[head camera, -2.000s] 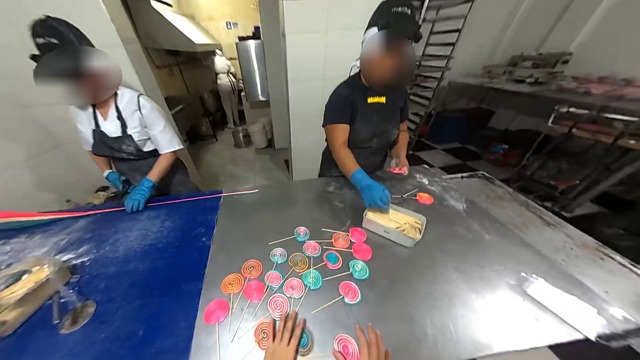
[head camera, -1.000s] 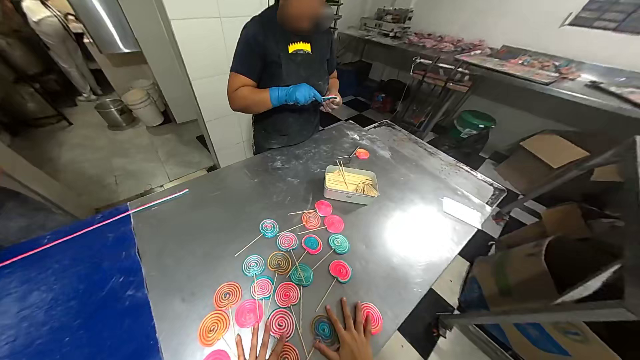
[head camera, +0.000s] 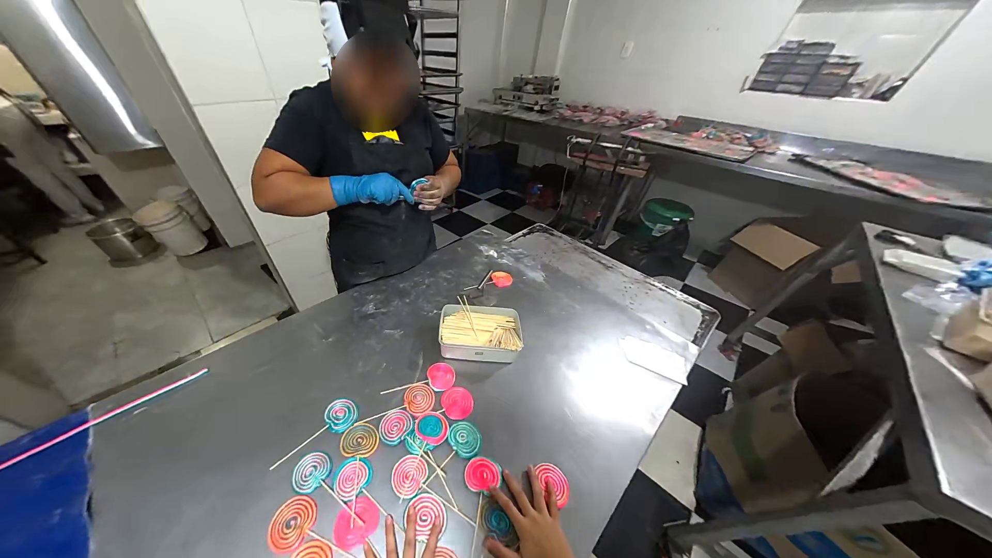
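Note:
Spiral lollipops on wooden sticks lie spread over the steel table in front of me. My left hand, cut off by the bottom edge, has its fingers apart on a pink and white lollipop. My right hand is spread flat, palm down, its fingertips touching a red-pink lollipop and a dark teal lollipop by the thumb side. Another pink lollipop lies just beyond its fingers. Farther up stands a metal tin of wooden sticks, with an orange lollipop behind it.
Across the table a person with one blue glove holds a small blue-and-white lollipop. A pink candy rope crosses the blue mat at left. A white slab lies right; a metal shelf and cardboard boxes stand beyond.
The view has swung right. The person across the table, whose gloved hand was at the tin two seconds ago, now holds both hands at the chest. My hands remain spread over the lollipops.

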